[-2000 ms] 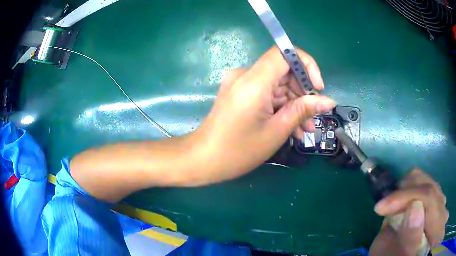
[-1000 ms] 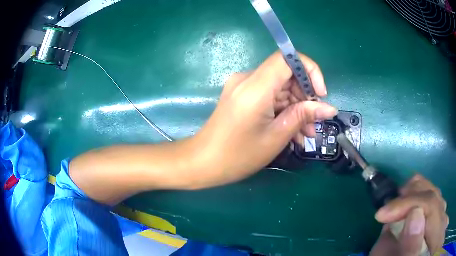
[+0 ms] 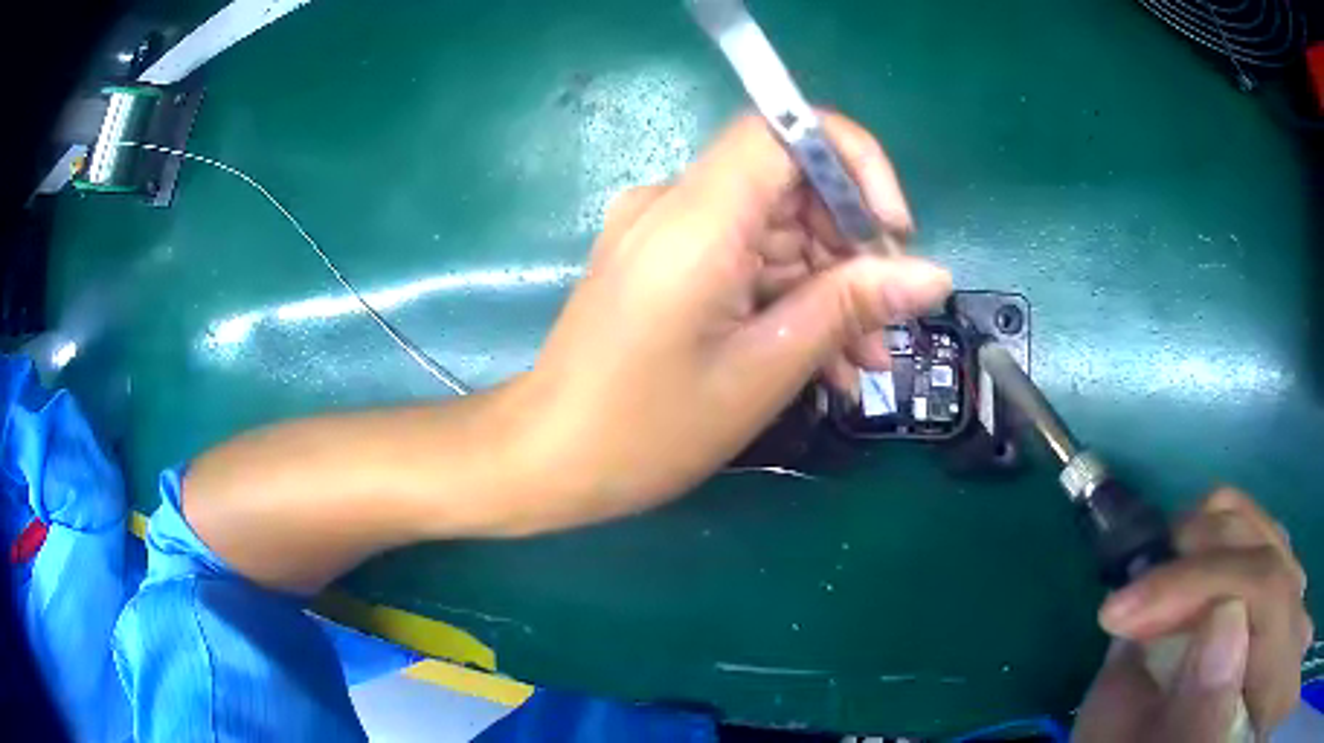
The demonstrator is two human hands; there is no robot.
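My left hand (image 3: 726,312) holds flat silver tweezers (image 3: 784,116) between thumb and fingers; their tip is hidden by the fingers. It is over the left part of a black holding fixture (image 3: 1008,314). An open black watch housing (image 3: 906,433) sits in the fixture, with a circuit board (image 3: 941,378) and a pale rectangular battery or module (image 3: 879,392) inside. My right hand (image 3: 1212,617) grips a soldering iron (image 3: 1082,472) by its pale handle. The iron's tip is at the housing's right edge; I cannot tell if it touches.
A solder reel (image 3: 124,138) stands at the far left, and its thin solder wire (image 3: 312,247) curves across the green mat (image 3: 654,624) and passes behind my left forearm. A white strip (image 3: 218,37) lies at the upper left. A black round grille (image 3: 1234,32) is at the upper right.
The tweezers and my left hand have shifted slightly left and up in the picture, as have the fixture and reel. The iron's tip now sits slightly farther right of the board.
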